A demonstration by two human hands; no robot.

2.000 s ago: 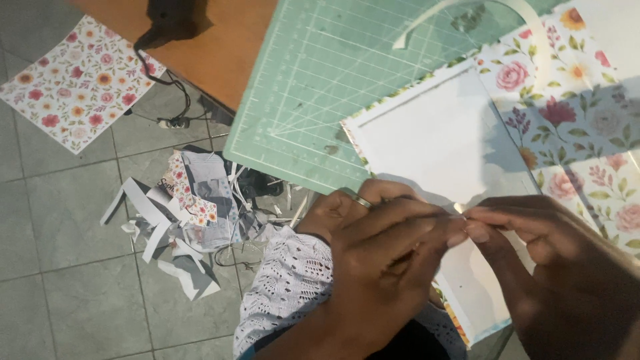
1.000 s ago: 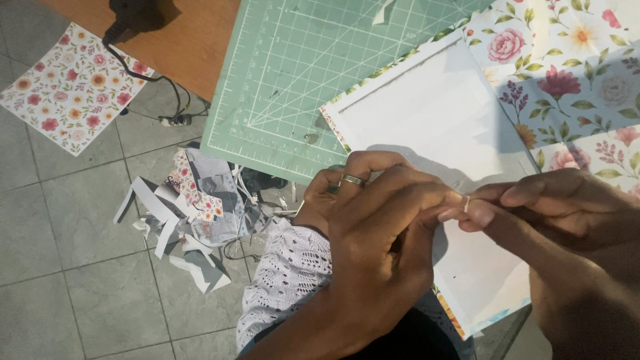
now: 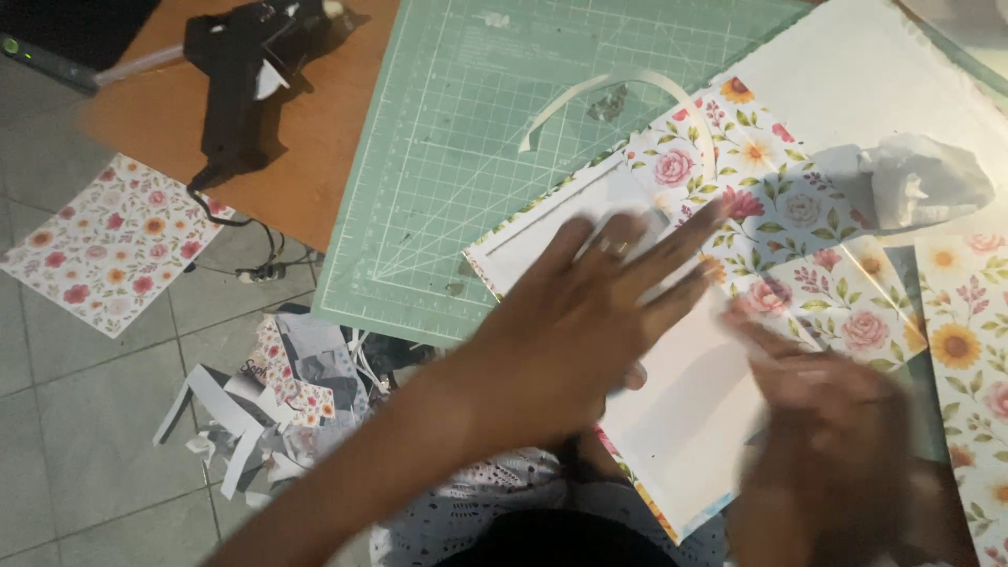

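Note:
My left hand [image 3: 583, 315], with a ring on one finger, lies with fingers spread over a white board [image 3: 685, 409] edged with floral paper. My right hand [image 3: 827, 394] is blurred near the board's right side; whether it holds anything cannot be told. Floral paper [image 3: 756, 165] with roses and leaves adjoins the board and extends to the upper right, with glossy creases. A curved cream strip [image 3: 622, 76] arches from the cutting mat onto this paper. The green cutting mat [image 3: 441, 197] lies beneath the board.
A black hot glue gun [image 3: 236, 87] lies on the orange-brown tabletop [image 3: 331, 118], its cable hanging over the edge. A floral sheet [image 3: 114, 244] and paper scraps [image 3: 291, 402] lie at the left, over the tiled floor. Crumpled clear plastic [image 3: 929, 181] and another floral sheet [image 3: 957, 339] are at the right.
My hands, pinched together over a small pale thing one second ago, are now apart. My left hand has flattened over the board. The view has shifted, showing more of the glue gun and the right side.

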